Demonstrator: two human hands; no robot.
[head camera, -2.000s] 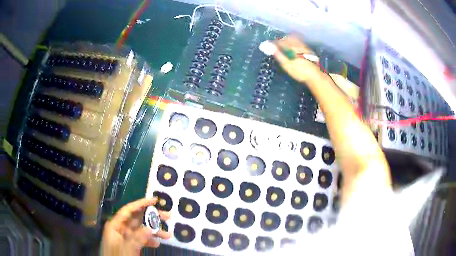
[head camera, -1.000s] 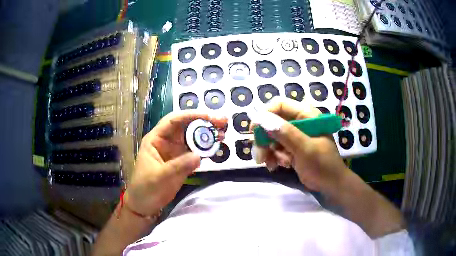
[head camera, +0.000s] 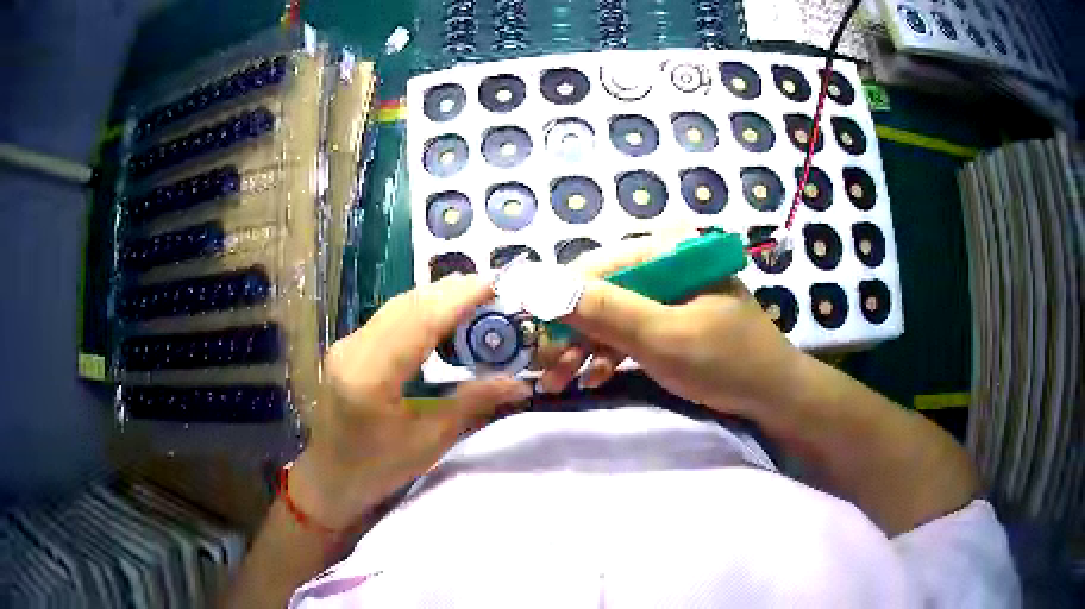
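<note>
A round speaker driver with silver-grey rings faces up in my left hand, held between thumb and fingers over the near left edge of the white foam tray. My right hand holds the bright green test probe, its front end at the driver's right edge. White coverings on the right fingers touch the driver's upper right rim. The probe's tips are hidden by the fingers. A red and black lead runs up from the probe's rear over the foam tray.
A clear blister tray with dark rows of parts lies at left. More dark rows lie beyond the foam tray. A printed paper and another filled foam tray are at upper right. Stacked grey-white edges stand at right and lower left.
My right hand has come back from the far parts rows, then moved left with the probe to meet the driver. My left hand has lifted the driver from the tray's left corner.
</note>
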